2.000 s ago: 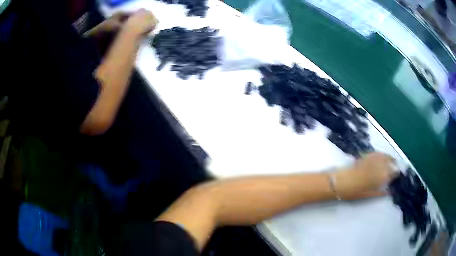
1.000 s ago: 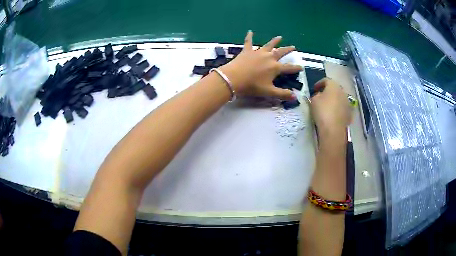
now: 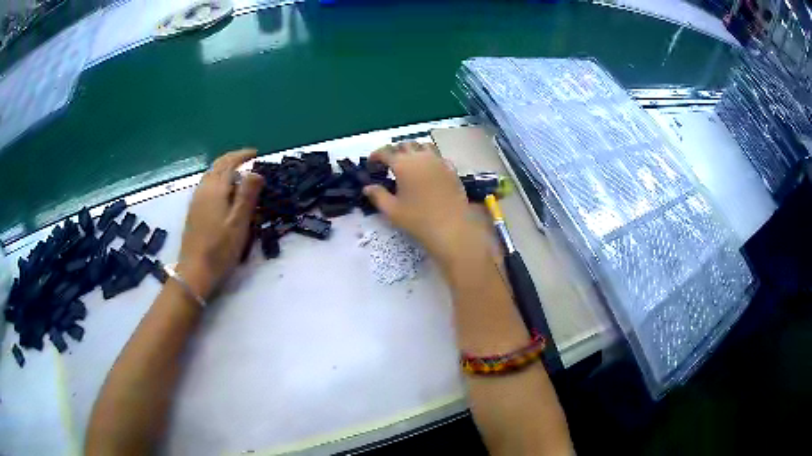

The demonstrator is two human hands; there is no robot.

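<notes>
Black plastic housings lie in a heap at upper centre on the white sheet. My left hand curves against the heap's left side, thumb and fingers apart, with nothing seen held. My right hand is at its right side, thumb and fingertips apart around the edge pieces; its palm is hidden. A second heap of black housings lies at left. Tiny white-silver bits are scattered just below my right hand.
A hammer with a yellow neck and long black grip lies right of my right forearm, on a tan-grey cardboard piece. Stacked clear blister trays stand at right. A green surface lies behind the white bench top.
The view has swung. My left hand has moved to the upper heap's left side, and my right hand from beside the hammer to its right side. The upper-centre housings now lie between both hands.
</notes>
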